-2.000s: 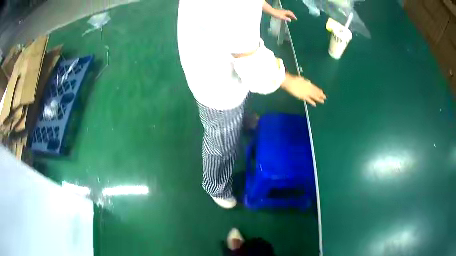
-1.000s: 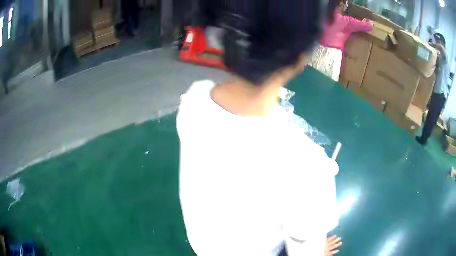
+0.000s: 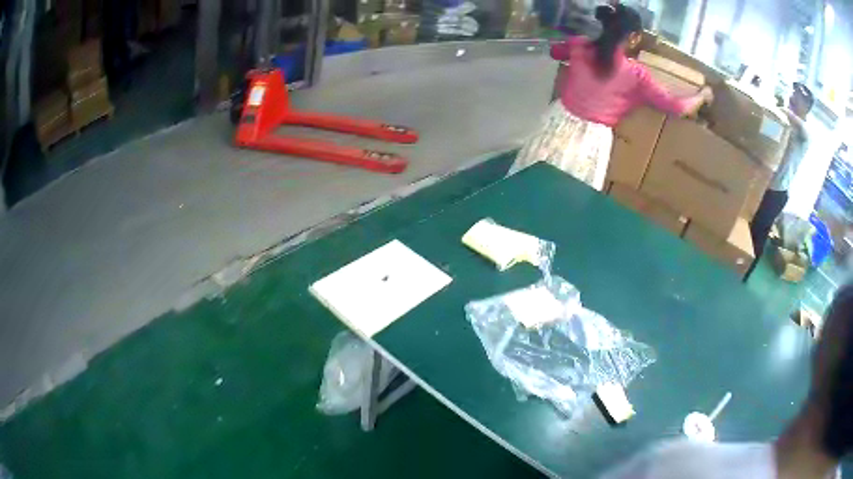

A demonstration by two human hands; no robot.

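Neither of my hands is in the picture. A long table with a dark green top (image 3: 655, 243) lies in front of me. A heap of clear, crumpled plastic bags (image 3: 533, 360) lies on it, with pale yellow sheets (image 3: 535, 306) under or in the plastic. A rolled or folded pale yellow piece (image 3: 496, 245) lies behind the heap. A small cream block (image 3: 614, 403) touches or lies beside the plastic. A white cup with a straw (image 3: 699, 427) stands near the lower right. A white board (image 3: 382, 283) lies at the table's left corner and overhangs its edge.
A person in white (image 3: 711, 462) is cut off at the lower right, close by. A person in pink (image 3: 613, 84) and another person (image 3: 786, 173) stand at large brown cartons (image 3: 701, 168). A red pallet jack (image 3: 327, 136) stands at the left. A plastic bag (image 3: 344, 374) hangs under the table corner.
The view has swung up from the floor and stool, then rightward along the table. The person in white has shifted from the middle to the lower right edge. The plastic heap and white board now show.
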